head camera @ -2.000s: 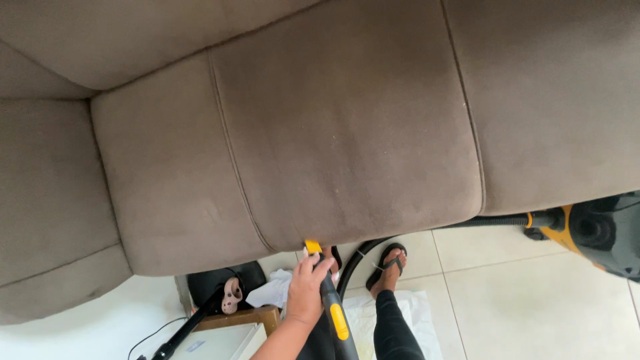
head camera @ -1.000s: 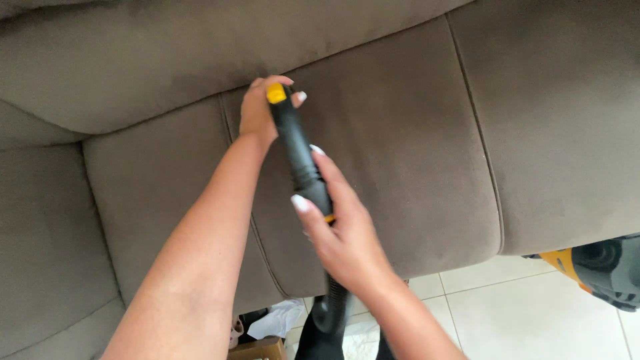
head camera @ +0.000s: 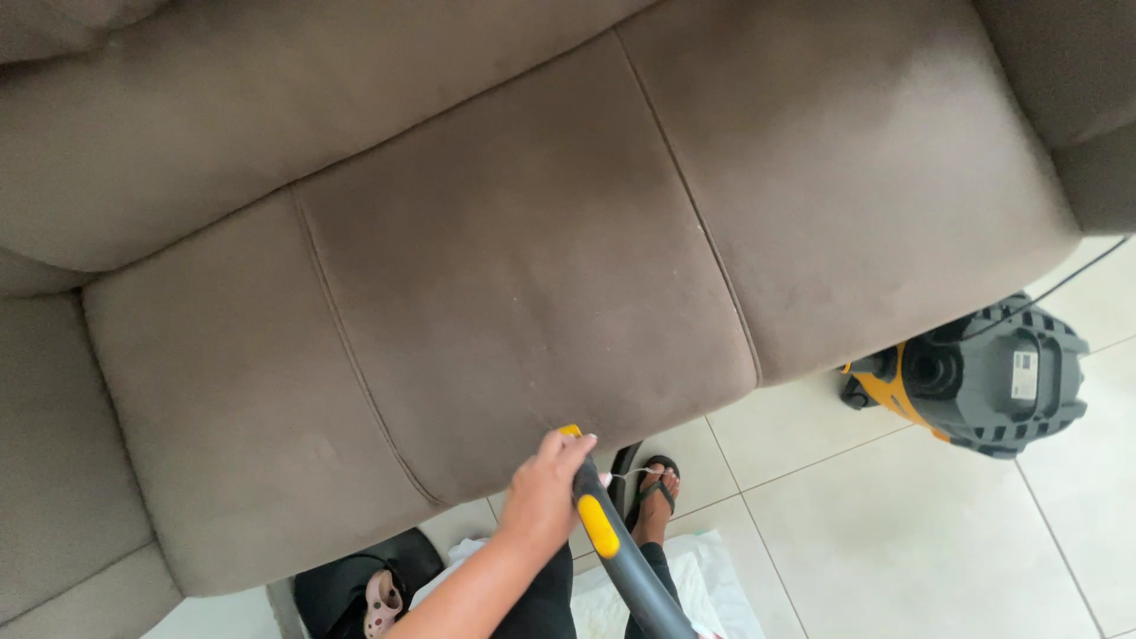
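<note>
The brown upholstered sofa seat [head camera: 524, 266] fills much of the head view. At its front edge, my left hand [head camera: 546, 488] grips the front end of a grey and yellow vacuum cleaner wand [head camera: 626, 550], whose yellow tip touches or nearly touches the fabric. Small pale specks lie on the middle seat section. Only a bit of my right hand [head camera: 706, 634] shows at the bottom edge, by the rear part of the wand; its grip is hidden.
A grey and yellow canister vacuum cleaner [head camera: 985, 382] stands on the tiled floor [head camera: 896, 524] at the right, with a thin cable above it. My foot in a black flip-flop [head camera: 657, 488] is below the seat, near white cloth [head camera: 710, 568]. A spotted pink clog [head camera: 382, 603] lies lower left.
From the back of the seat, both hands and the wand have come down to its front edge. The view has swung right, showing more of the vacuum cleaner.
</note>
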